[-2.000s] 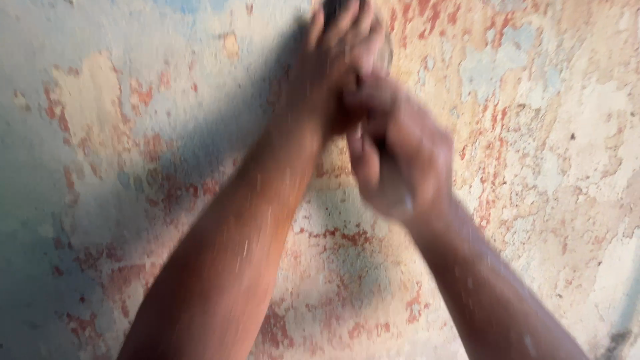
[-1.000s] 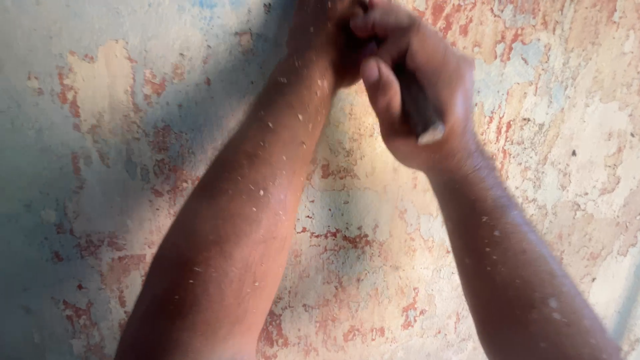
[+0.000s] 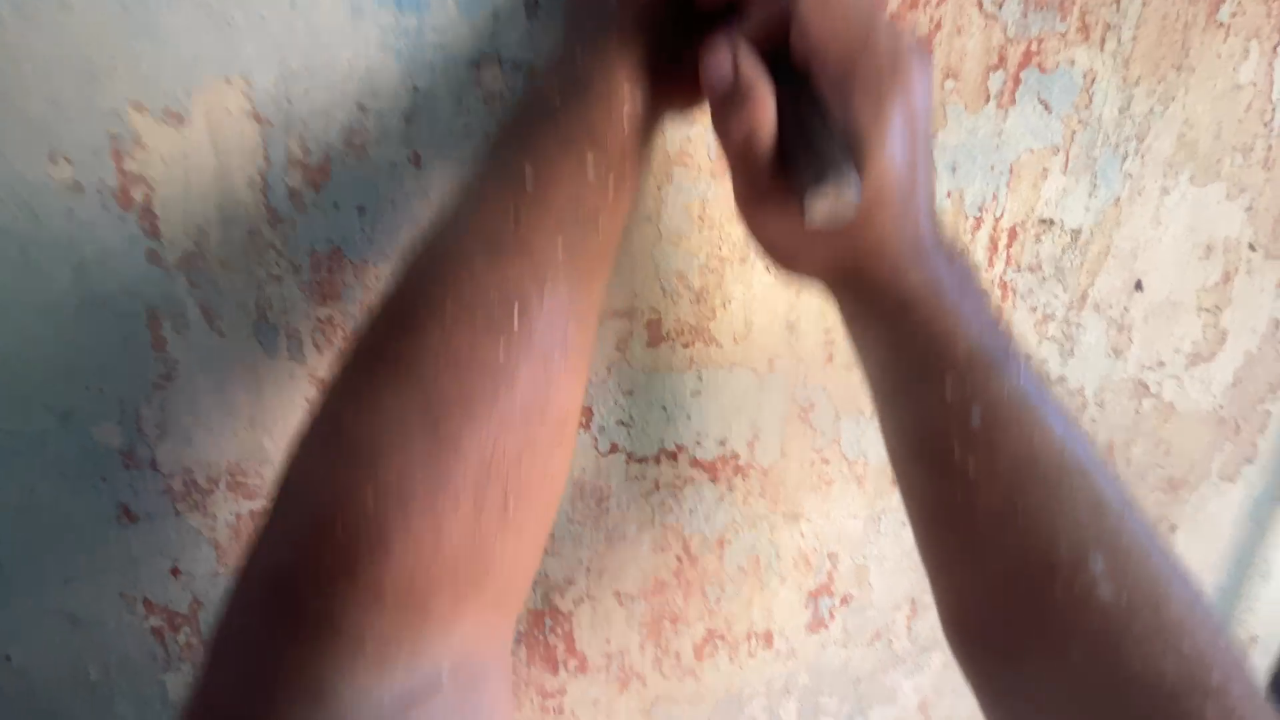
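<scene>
My right hand point(image 3: 840, 130) is closed around a dark handle point(image 3: 815, 140) of a tool, whose pale, worn butt end shows at the heel of the palm. The tool's working end is hidden past the top edge of the view. My left hand point(image 3: 650, 45) is blurred and mostly cut off at the top, close beside the right; its fingers are not visible, so its grip cannot be told. Pale flecks lie on both forearms. Behind them is a wall point(image 3: 690, 400) with peeling, patchy paint in cream, pale blue and red.
Bare cream patches point(image 3: 1180, 250) and red flaked areas mark the wall on the right. Shadow darkens the blue-grey paint point(image 3: 60, 450) on the left. A pale diagonal strip point(image 3: 1255, 530) shows at the right edge.
Both hands sit higher in the view than two seconds ago, and the left hand's fingers, visible then, are now out of view. The right hand still holds the handle.
</scene>
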